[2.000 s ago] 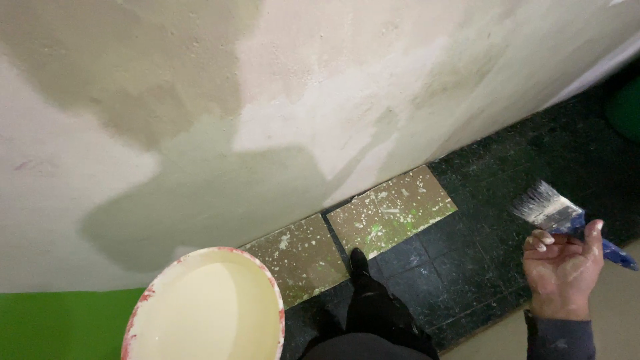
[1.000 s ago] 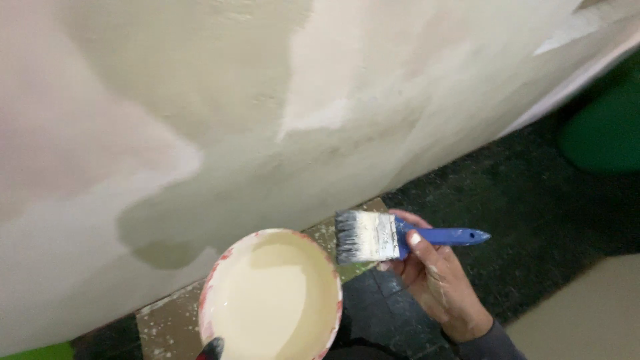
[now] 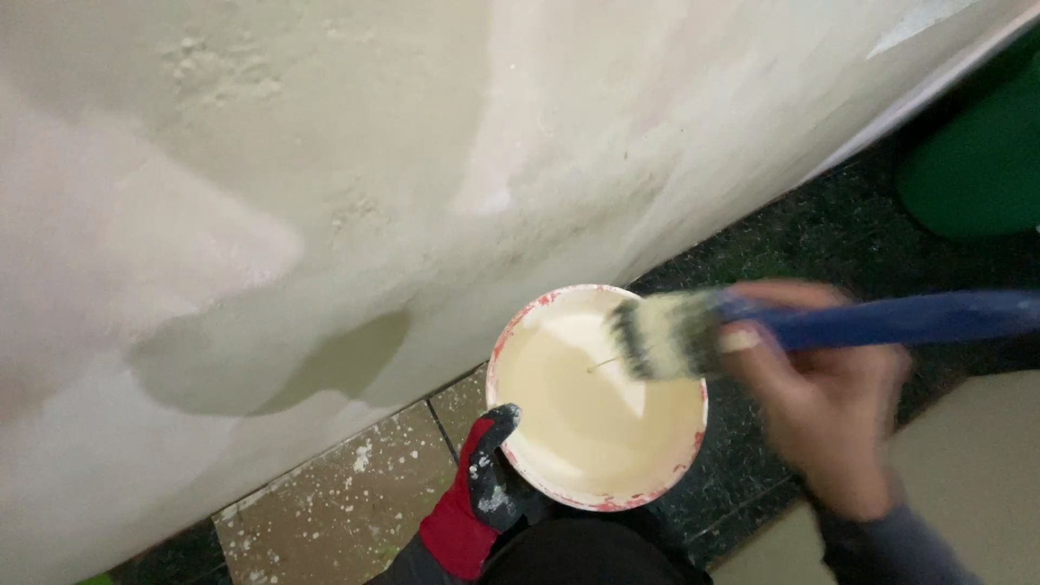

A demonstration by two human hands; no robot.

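My left hand (image 3: 479,479), in a red and black work glove spotted with paint, grips the rim of a round tub (image 3: 597,496) at its lower left. Cream paint (image 3: 561,406) fills much of the tub, whose white rim has red smears. My bare right hand (image 3: 821,390) holds a wide paintbrush (image 3: 674,333) with a blue handle that points right. Cream paint coats its bristles, which are above the tub's upper right part; the brush is blurred. A thin strand hangs near the bristle tips over the paint.
A patchy, partly rough plaster wall (image 3: 366,162) spans the upper left. Paint-spattered brown tiles (image 3: 325,487) lie along its foot, beside dark floor tiles (image 3: 780,236). A green container (image 3: 975,162) stands at the upper right, and a pale surface (image 3: 967,471) is at the lower right.
The brush has moved over the tub, and its bristles now carry cream paint. My left hand's glove has come into view at the rim. The view has shifted closer to the wall.
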